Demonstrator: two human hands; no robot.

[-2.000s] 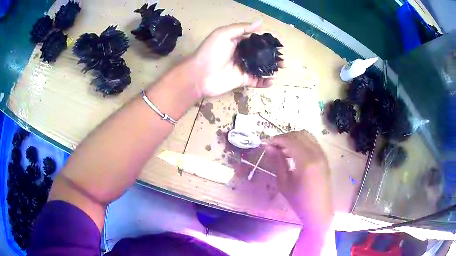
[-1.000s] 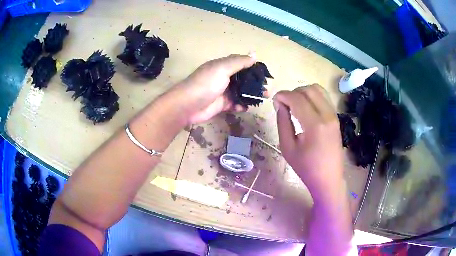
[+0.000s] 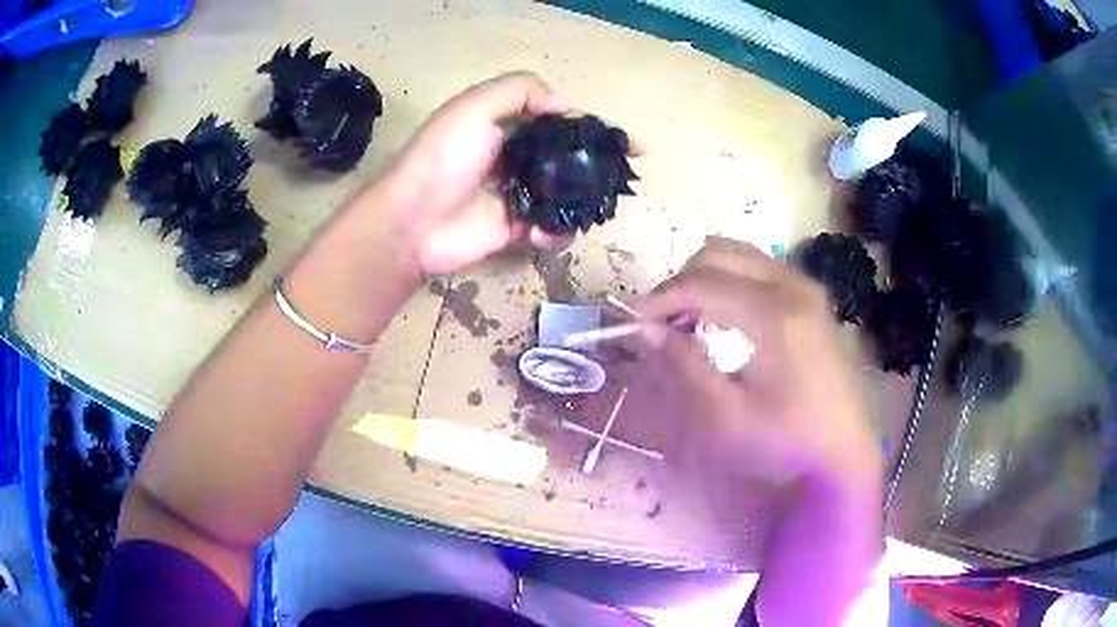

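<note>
My left hand (image 3: pixel 456 184) holds a glossy black spiky hair piece (image 3: pixel 570 172), its smooth rounded side facing up. My right hand (image 3: pixel 747 355), blurred by motion, holds a thin pale cotton swab (image 3: pixel 600 333) like a pen. The swab's tip is just above the small white oval glue dish (image 3: pixel 562 371); contact cannot be told. A pale grey square block (image 3: pixel 568 323) touches the dish's far side. A white thing shows between the fingers of my right hand, too blurred to name.
Crossed swabs (image 3: pixel 604 431) and a yellow strip (image 3: pixel 453 450) lie near the cardboard's (image 3: pixel 686 74) front edge. Black spiky pieces lie in clusters at left (image 3: pixel 202 196) and right (image 3: pixel 931 251). A white glue bottle (image 3: pixel 872 145) is at far right. Blue crates stand at left, one holding black pieces (image 3: pixel 86 490).
The swab has moved from the hair piece down to beside the dish with my right hand. My left hand has moved up and left, and the hair piece now shows its rounded side.
</note>
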